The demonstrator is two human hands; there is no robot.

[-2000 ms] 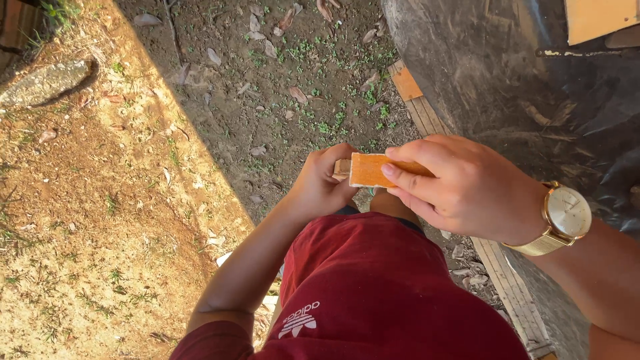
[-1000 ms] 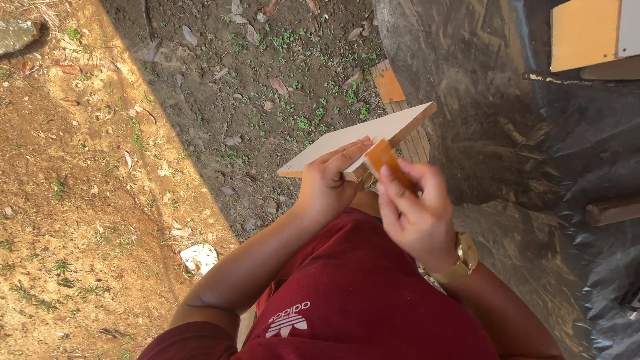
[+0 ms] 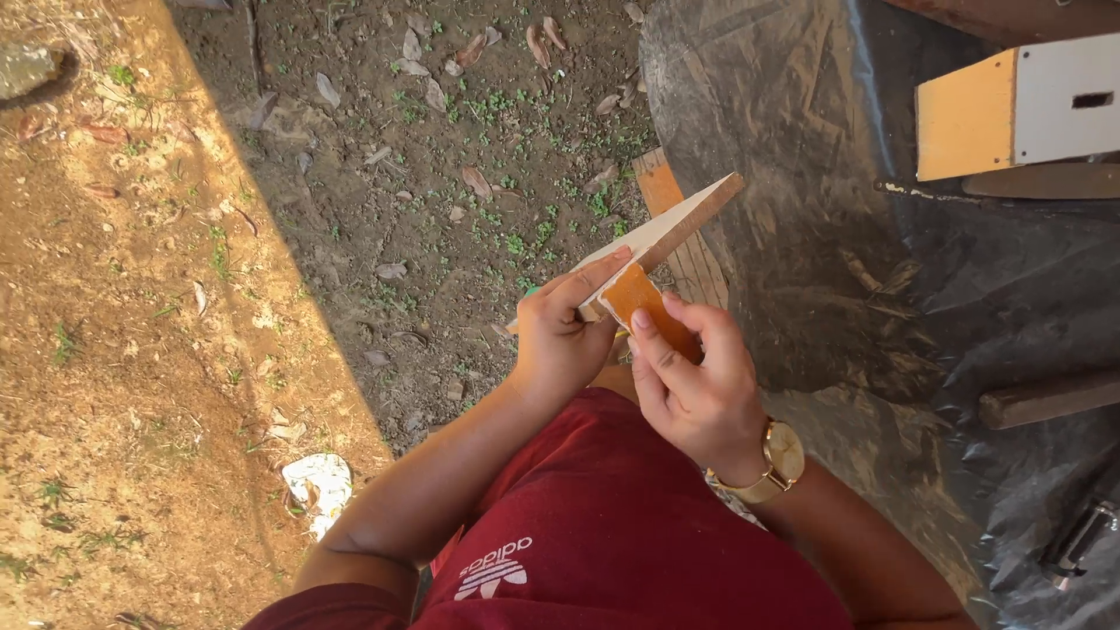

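Note:
My left hand point(image 3: 564, 337) grips a flat wooden board point(image 3: 691, 223) with a pale face and a brown edge, its fingers laid over the face. The board is tilted, with one corner pointing up and to the right. In my right hand point(image 3: 704, 385), between thumb and fingers, is an orange sanding block point(image 3: 646, 302) with a whitish rim. The block's side lies against the board's edge close to my left fingers; the exact contact is partly hidden. A gold watch is on my right wrist.
Black plastic sheeting point(image 3: 787, 219) spreads at the right, bearing a yellow and white wooden piece point(image 3: 967, 118), a wooden bar point(image 3: 1050, 398) and a dark metallic object point(image 3: 1081, 542). A wooden plank point(image 3: 696, 267) lies by the sheet's edge. Leafy soil and a stone point(image 3: 26, 70) are at left.
Two seconds ago the board's broad face did not show; it came into view by one second ago. Since then the board and the orange block have stayed together in my hands, with only small shifts.

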